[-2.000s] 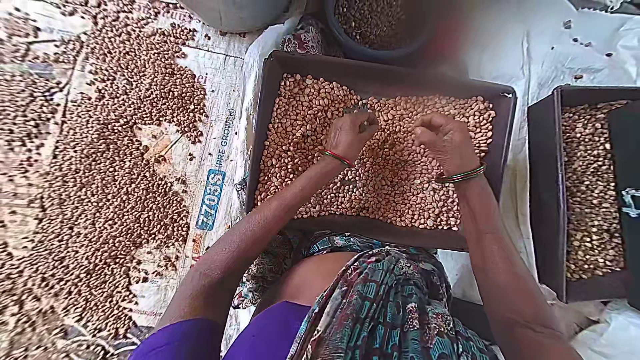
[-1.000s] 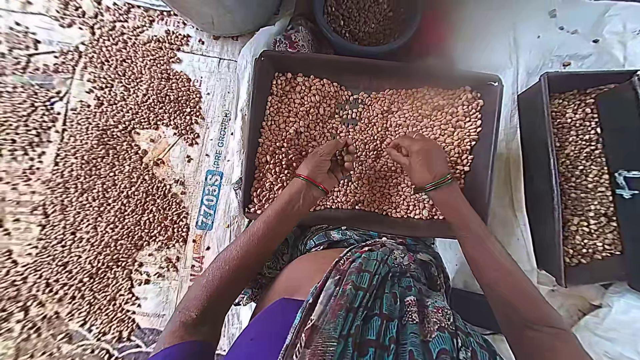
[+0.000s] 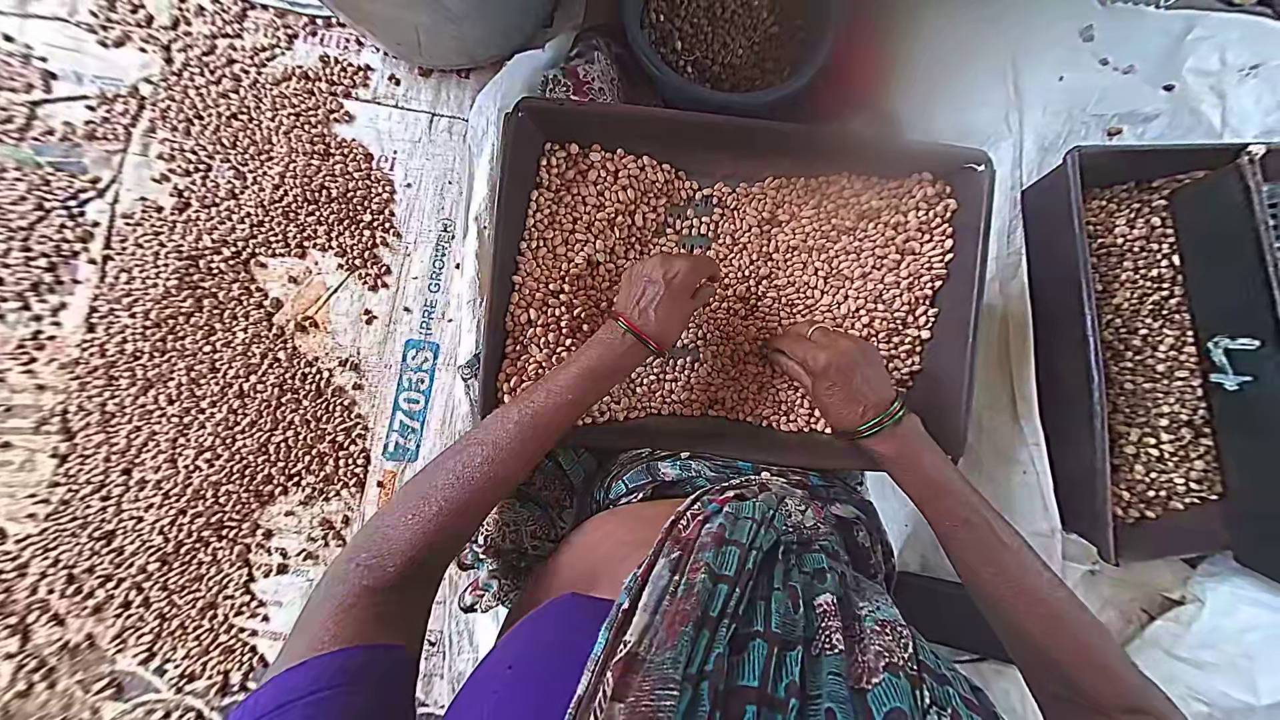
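A dark rectangular tray (image 3: 740, 445) lies in front of my body, with a layer of brown beans or nuts (image 3: 850, 240) spread in it. Small dark slots in the tray's floor show near the upper middle. My left hand (image 3: 668, 292), with a red and green bangle, is over the middle of the layer, fingers curled down; what is between them is hidden. To its right and slightly nearer my body, my right hand (image 3: 830, 368), wearing a ring and green bangles, touches the beans with bent fingers. Whether it pinches one cannot be seen.
Many darker beans (image 3: 230, 400) cover the printed sheet (image 3: 425, 290) at left. A blue-grey basin (image 3: 735, 100) of beans and a grey metal vessel (image 3: 450, 30) stand beyond the tray. At right, a second dark tray (image 3: 1090, 400) holds more beans under a dark panel (image 3: 1235, 350).
My right hand has moved down the tray, nearer its front edge. My left hand, over the far part two seconds ago, came nearer my body and is now around the middle.
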